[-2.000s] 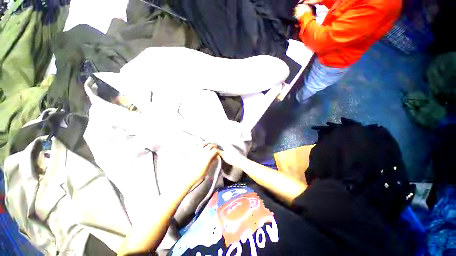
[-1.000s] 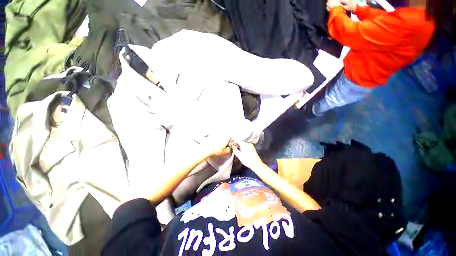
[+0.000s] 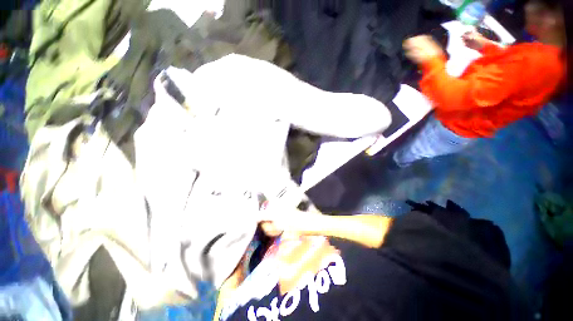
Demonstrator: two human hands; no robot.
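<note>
A pale grey-beige blazer [image 3: 213, 150], washed out almost to white, lies on the table in front of me, one sleeve stretched to the right. Its near edge hangs by my shirt. My right hand [image 3: 272, 227] is closed on the blazer's near edge; the picture is blurred there. Only a thin strip of my left forearm shows low beside the cloth; my left hand is hidden, apparently by the blazer. No tool can be made out.
A beige-khaki blazer [image 3: 85, 207] lies at left, light green garments [image 3: 63, 56] at far left. Dark garments [image 3: 339, 50] are heaped behind. A person in an orange-red top [image 3: 496, 88] stands at right by the white table edge [image 3: 402, 128]. Black garments [image 3: 465, 232] are beside me.
My hands were together at the blazer's edge; now my left hand is out of sight and my right hand is lower and further left. The blazer's near front has shifted. The neighbour's hands have moved.
</note>
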